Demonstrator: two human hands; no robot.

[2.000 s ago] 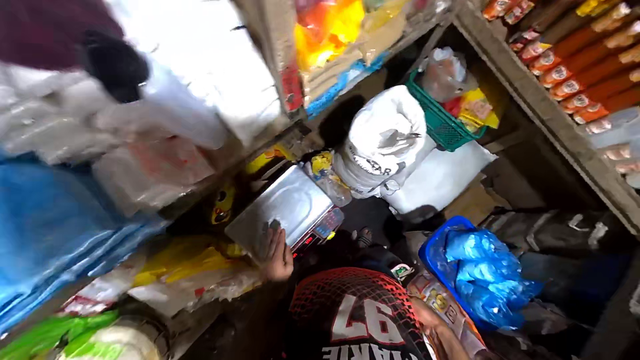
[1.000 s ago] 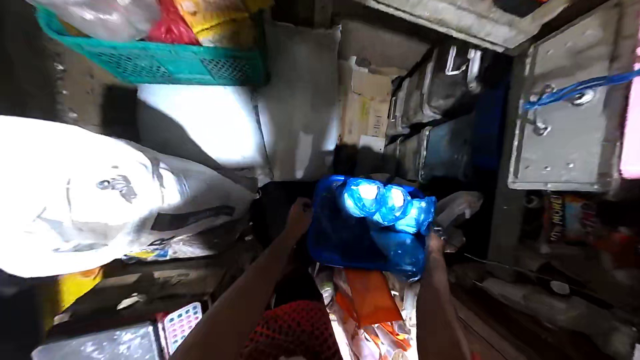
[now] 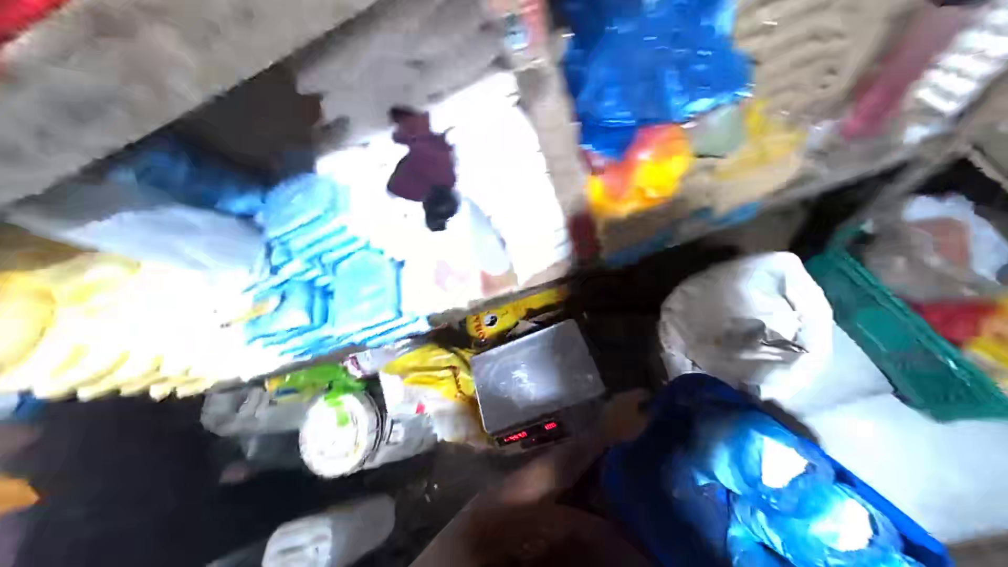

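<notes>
A blue plastic basin (image 3: pixel 669 417) is at the lower right of the head view, tilted, with shiny blue plastic bags (image 3: pixel 787 488) in it. My left hand (image 3: pixel 622 416) is blurred at the basin's left rim and appears to grip it; the forearm comes up from the bottom edge. My right hand is out of view. Left of the basin stands a digital scale (image 3: pixel 537 378) with a bare metal plate and lit red digits.
Behind the basin stands a white sack (image 3: pixel 744 315), with a green plastic basket (image 3: pixel 906 339) to its right. A round white-lidded container (image 3: pixel 339 433) and yellow packets (image 3: pixel 433 370) lie left of the scale. Light-blue packs (image 3: pixel 339 283) fill a shelf above.
The view has swung strongly left since one second ago, when both hands were on the basin. My right hand has left the view. Basin and left hand are now close to the scale.
</notes>
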